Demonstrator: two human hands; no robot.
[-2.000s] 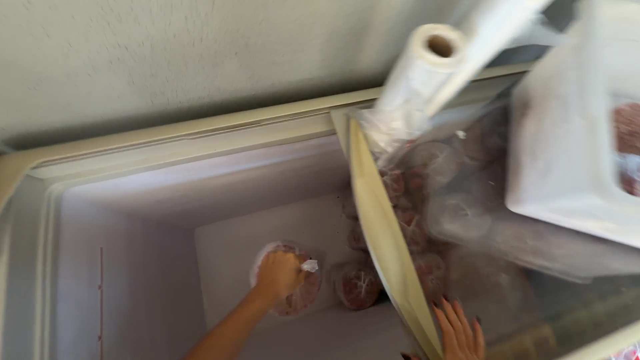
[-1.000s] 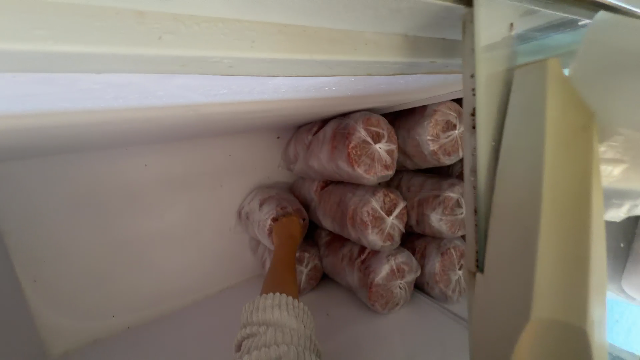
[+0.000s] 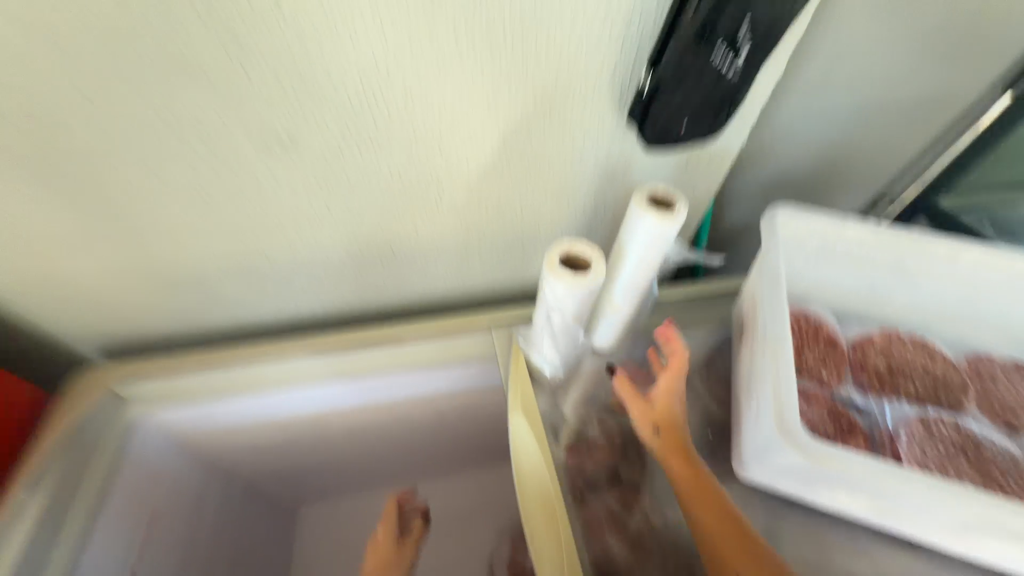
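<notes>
My right hand (image 3: 660, 400) is raised over the glass lid of a chest freezer, fingers spread and holding nothing, just below two rolls of clear plastic bags. One roll (image 3: 566, 300) stands by the lid's cream edge strip (image 3: 534, 472); the other roll (image 3: 640, 260) leans to its right. Over the freezer's uncovered left half is my left hand (image 3: 396, 528), blurred at the bottom of the view, its fingers bent with nothing seen in them. Wrapped packs of reddish ground meat (image 3: 604, 464) show dimly through the glass.
On the right of the lid stands a white plastic tub (image 3: 760, 384) with several round meat patties (image 3: 908, 368) in it. The freezer's rear rim (image 3: 320, 352) runs along a pale wall. A black object with writing (image 3: 704, 72) hangs above. Something red (image 3: 20, 424) shows at far left.
My left hand has come up from the bagged meat inside the freezer and no longer touches a pack. My right hand now reaches toward the bag rolls. The view has swung up and back.
</notes>
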